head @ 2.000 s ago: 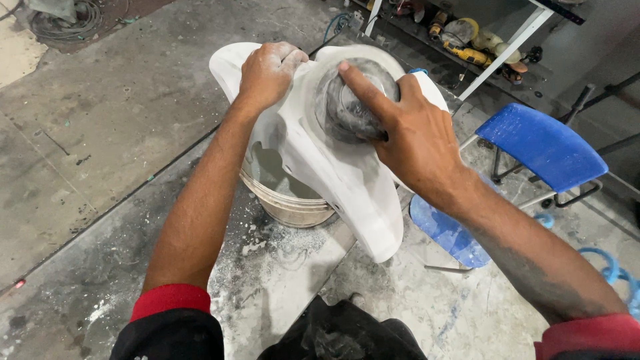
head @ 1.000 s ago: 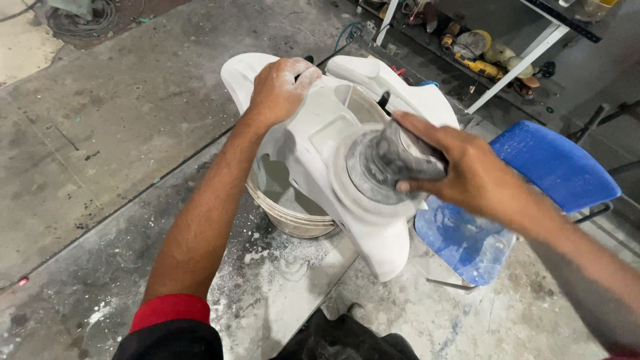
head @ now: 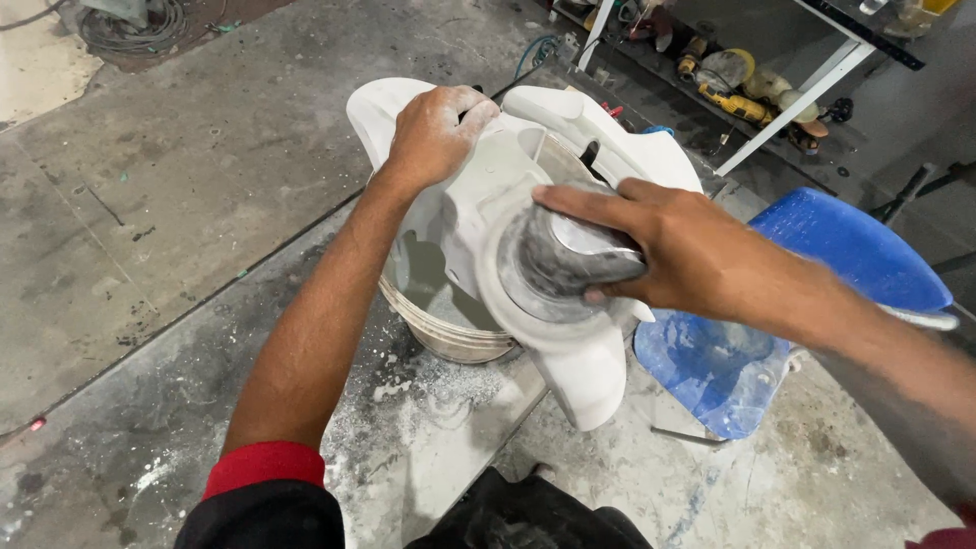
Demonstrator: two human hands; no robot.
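A white molded panel (head: 595,381), curved and with cut-outs, rests across the top of a round bucket (head: 457,339). My left hand (head: 442,133) grips the panel's upper left part, its fingers over the edge and dusted with white powder. My right hand (head: 656,244) is closed around a dusty grey orbital sander (head: 564,259), whose round pad lies against the lower right part of the panel. The pad's underside is hidden. Between the panel and the bucket's rim, the greyish inside of the bucket shows.
A blue plastic chair (head: 846,252) stands close on the right. Behind it, a white-legged table (head: 797,110) has power tools, among them a yellow one (head: 736,103), on a low shelf. Coiled cable (head: 133,30) lies at the upper left. White dust marks the concrete floor.
The right hand has moved the sander from the panel's upper middle to its lower right part. More of the panel's far side and its opening shows now. The left hand keeps its hold on the panel.
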